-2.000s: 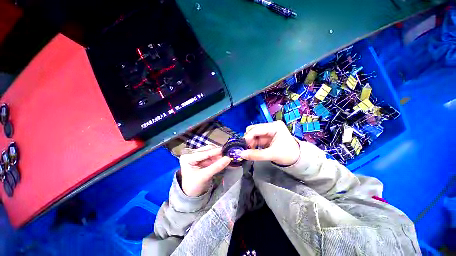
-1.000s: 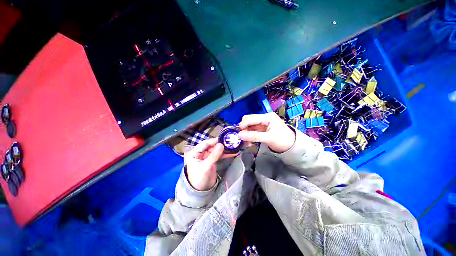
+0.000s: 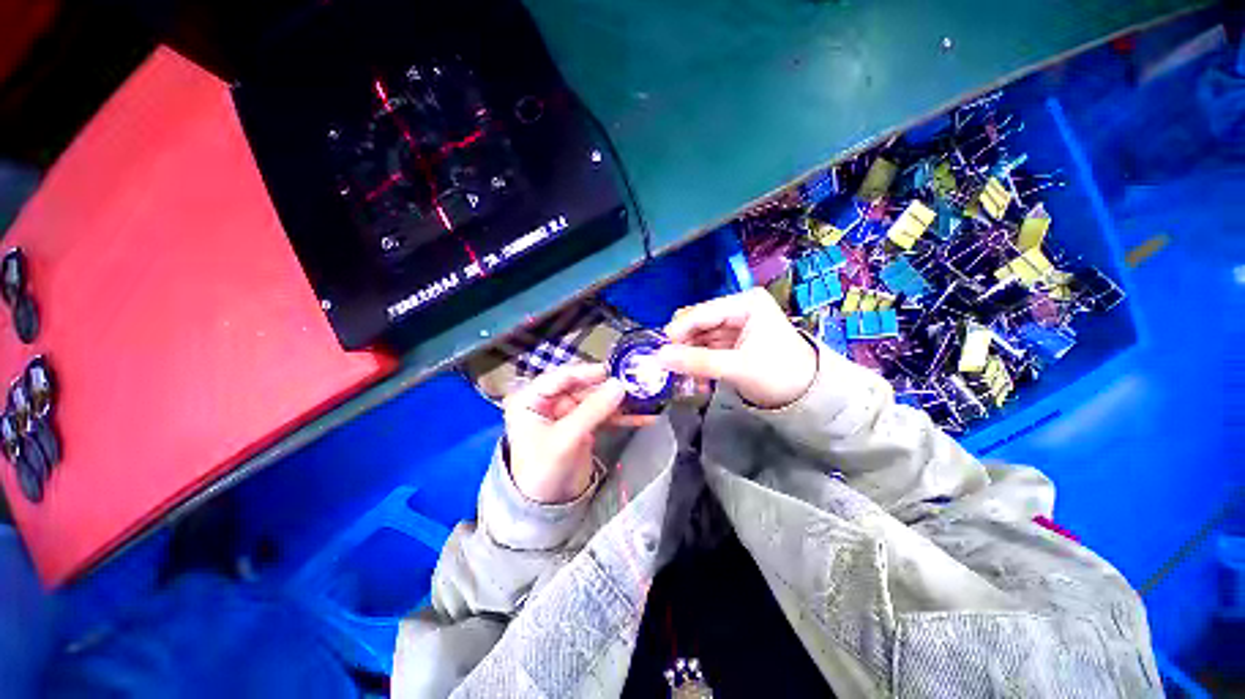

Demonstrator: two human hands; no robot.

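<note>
A round dark watch unit (image 3: 642, 370) with a shiny white-purple face is held over my lap, just below the bench edge. My left hand (image 3: 557, 434) grips its left rim with thumb and fingers. My right hand (image 3: 748, 348) grips its right side, the thumb at the edge of the face. The fingertips cover parts of the rim. The black laser fixture (image 3: 546, 294) stands on the bench above my hands, with a thin red cross on its centre.
A red mat (image 3: 164, 314) left of the fixture bears several dark opened watch halves (image 3: 30, 410) at its left edge. A blue bin (image 3: 1122, 294) below the green bench (image 3: 765, 82) holds heaped binder clips (image 3: 912, 225). A blue stool (image 3: 389, 526) stands lower left.
Both hands stay on the watch unit, which has risen slightly in view. Its face now shows more than two seconds ago. The pen at the top has left the view.
</note>
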